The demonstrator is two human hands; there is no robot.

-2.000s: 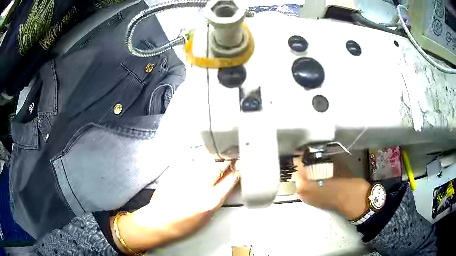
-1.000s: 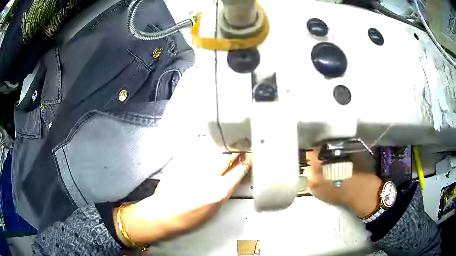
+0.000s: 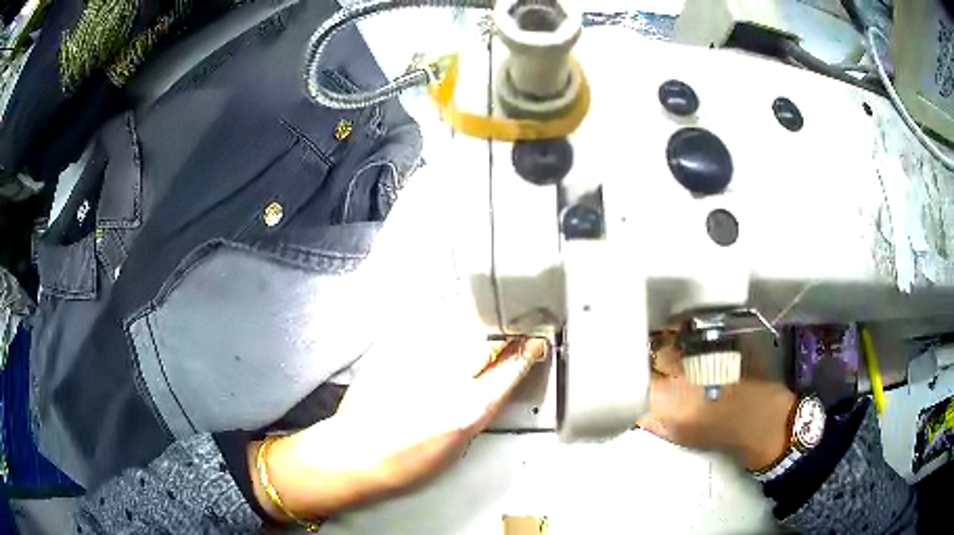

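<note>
A washed black-grey denim jacket lies at the left, with brass-coloured buttons and a paler folded-back part. The off-white sewing machine head covers the centre. My left hand lies at the left of the needle area, overexposed, with fingertips together beside the machine; what they touch is too bright and hidden to tell. My right hand is behind the lower part of the head; its fingers are hidden by the machine, so what it holds cannot be told.
A dark phone-like slab and a yellow stick lie right of my right wrist. Black pieces with yellow-green stitching are at the upper left. A curved metal hose runs to the machine. A cream box is at the upper right.
The machine and jacket have shifted right in the view. The dark bristly part beside my right fingers no longer shows clearly. My hands stay near the same place at the machine.
</note>
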